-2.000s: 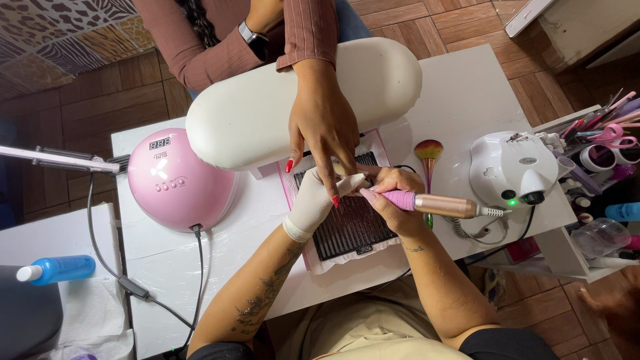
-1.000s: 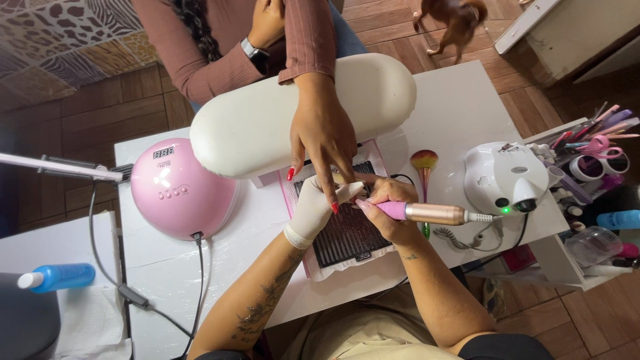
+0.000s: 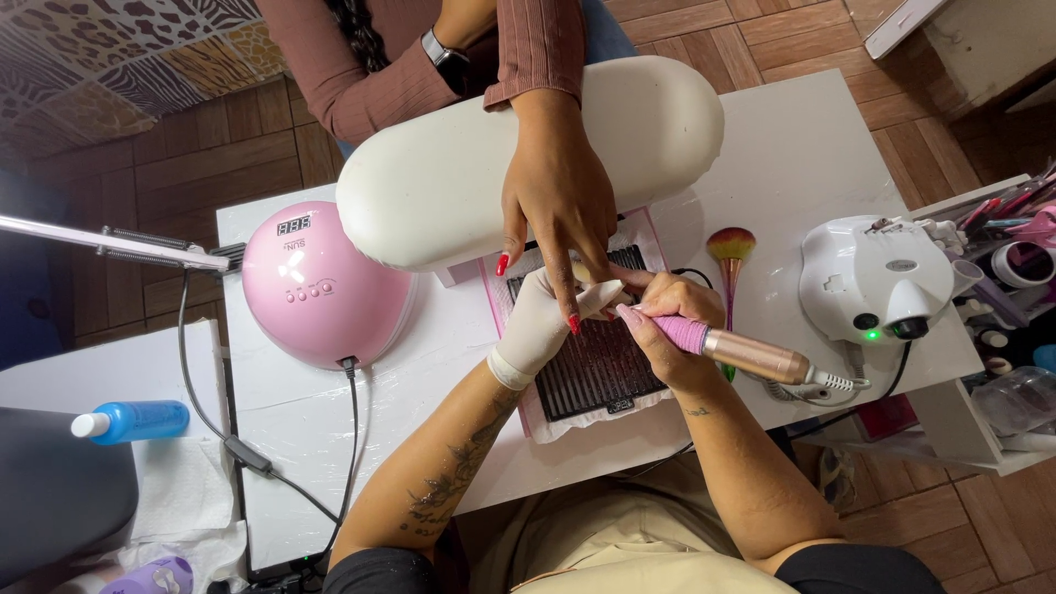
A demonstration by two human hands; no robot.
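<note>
My left hand (image 3: 536,326), in a white glove, is closed on a finger of the other person's hand (image 3: 557,181), whose visible nails are red. Bare, my right hand (image 3: 672,330) grips the pink-wrapped nail drill handpiece (image 3: 755,355), its tip end at that person's fingers; the exact contact is hidden. Beneath our hands lies a black-grilled dust collector (image 3: 598,371) with white cloth or paper around it. The person's forearm rests across a white padded armrest (image 3: 462,186). A cord runs from the handpiece toward the white drill control unit (image 3: 874,280), which shows a green light.
A pink nail lamp (image 3: 322,289) stands left on the white table (image 3: 289,462). Right of the dust collector lies a fluffy-tipped brush (image 3: 730,256). A blue bottle (image 3: 140,421) lies on the left side surface. Black cables cross the left side. At far right, a cart (image 3: 949,421) holds tools and jars.
A dog seen on the floor at the upper right one second ago is out of view. Both my hands stay at the person's fingers, with the handpiece still in my right.
</note>
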